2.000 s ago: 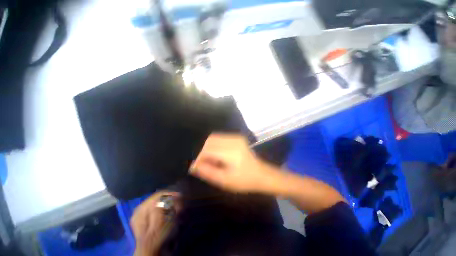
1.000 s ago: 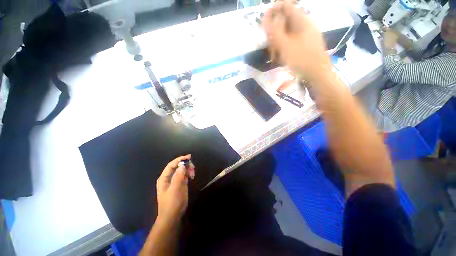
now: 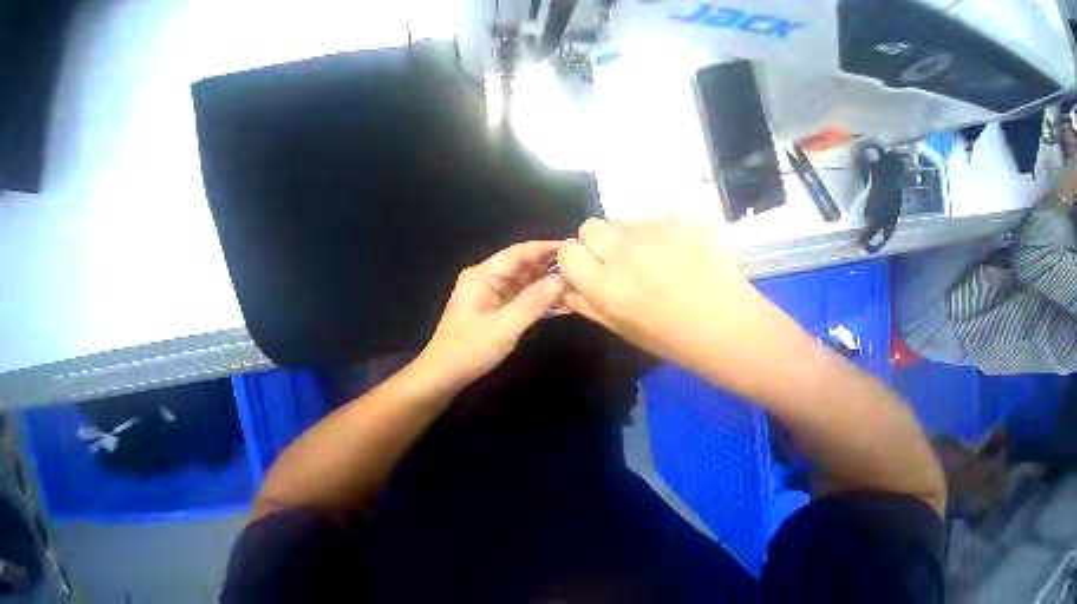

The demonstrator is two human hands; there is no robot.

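Observation:
My left hand (image 3: 487, 309) and my right hand (image 3: 650, 283) meet at the fingertips over the table's front edge. A small shiny item (image 3: 554, 269), possibly a bobbin, is pinched between them and mostly hidden by the fingers. A black cloth panel (image 3: 354, 201) lies flat on the white table behind my hands, its upper right part by the brightly lit needle area of the sewing machine (image 3: 537, 89). The glare hides the needle and presser foot.
Right of the needle area are a black smartphone (image 3: 741, 142), snips (image 3: 814, 184), an orange-handled tool (image 3: 826, 139) and a black looped band (image 3: 881, 195). Blue crates (image 3: 709, 454) stand below the table. A person in a striped sleeve (image 3: 1004, 309) is at far right.
My right hand has come down from over the machine to meet my left hand, which still holds the small shiny item. The view has shifted; the black panel stays on the table.

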